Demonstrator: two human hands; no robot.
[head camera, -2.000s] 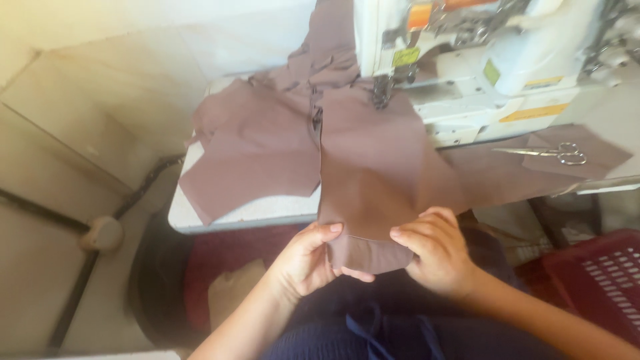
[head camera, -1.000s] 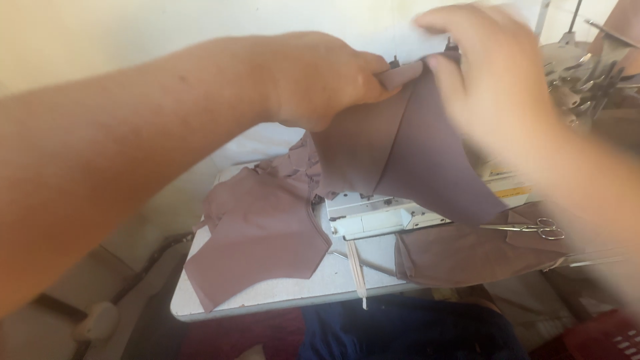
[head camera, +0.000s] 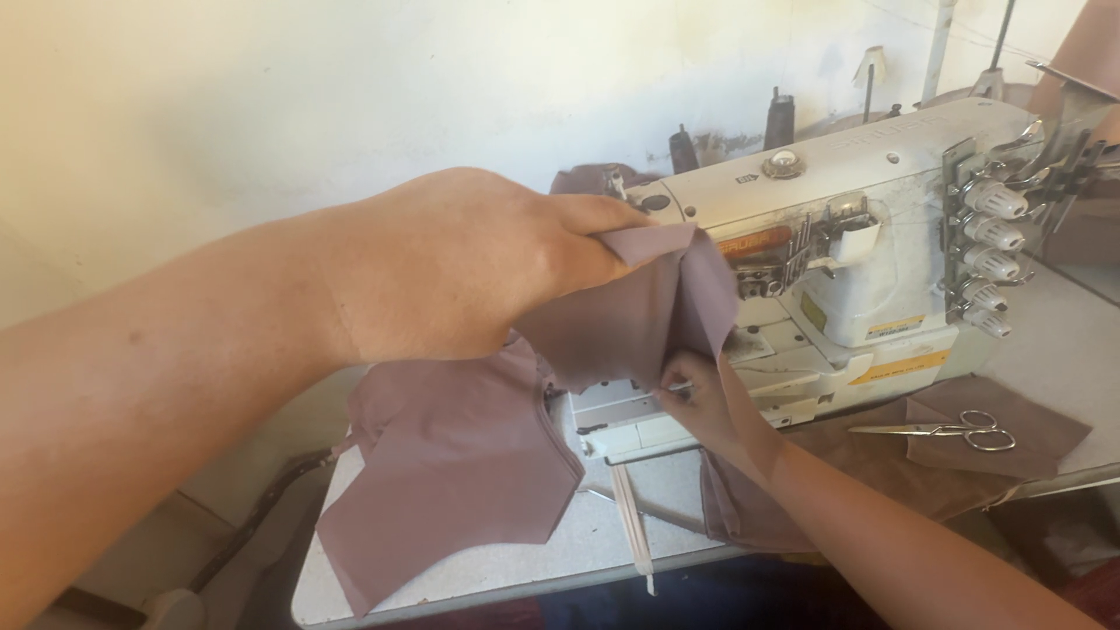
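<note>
My left hand (head camera: 490, 254) pinches the upper edge of a mauve fabric piece (head camera: 612, 324) between thumb and fingers, holding it up in front of the needle end of an industrial sewing machine (head camera: 787, 201). Lower down, my right hand (head camera: 696, 398) has its fingertips together at the lower edge of that piece, partly under a hanging fold; the fabric seems pinched there. Another mauve cut piece (head camera: 455, 481) lies on the white table (head camera: 420, 595) at the left. The raised fabric and my left hand hide the needle area.
Small metal scissors (head camera: 954, 430) rest on brown-mauve fabric (head camera: 840, 472) at the right. A pale strip (head camera: 632, 525) hangs over the table's front edge. Tension knobs (head camera: 993, 232) line the machine's right side, with dark thread spools (head camera: 779, 121) behind. A wall (head camera: 306, 105) stands at the back.
Both hands have moved from near the table's front edge up to the machine, lifting the fabric. Since one second ago my right hand has come down to the fabric's lower edge. The view has shifted.
</note>
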